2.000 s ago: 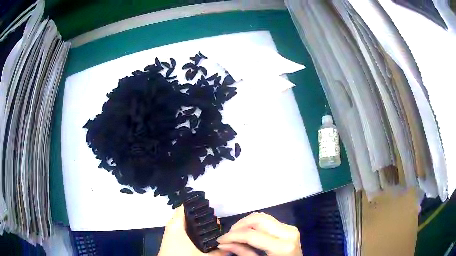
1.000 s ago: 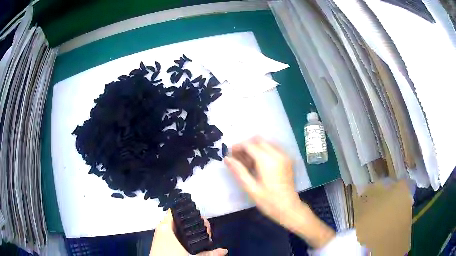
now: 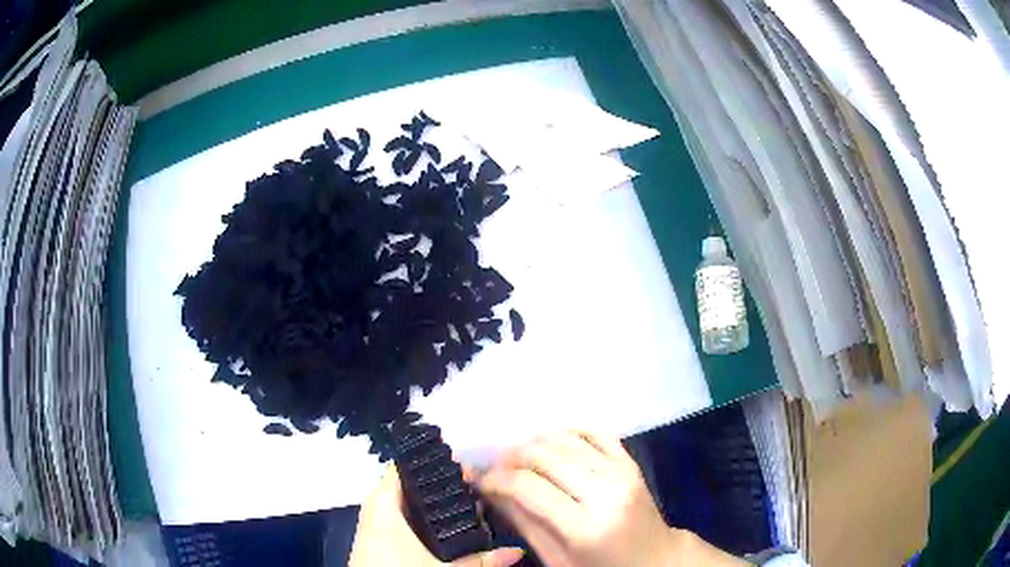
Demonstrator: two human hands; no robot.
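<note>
A ribbed black strip [image 3: 440,487] stands out of my left hand [image 3: 390,529], which grips it at the bottom centre, cut off by the lower edge. My right hand [image 3: 581,493] is close beside the strip on its right, fingers bent toward it and partly blurred. Whether the right fingers hold a small piece is hidden. A large heap of small black crescent pieces [image 3: 299,266] lies on a white sheet [image 3: 598,377], with its lower end close to the strip's top. A few crescents lie loose at the heap's edges.
A small labelled bottle [image 3: 721,299] stands on the green mat [image 3: 665,222] at the right. White pointed paper scraps [image 3: 604,133] lie beyond the heap. Stacked foam sheets stand at left [image 3: 67,299] and right [image 3: 797,210]. Brown cardboard [image 3: 869,476] is at lower right.
My right hand reached to the heap's right edge a second ago and is now back beside the strip. My left hand still holds the strip. The camera view has shifted slightly.
</note>
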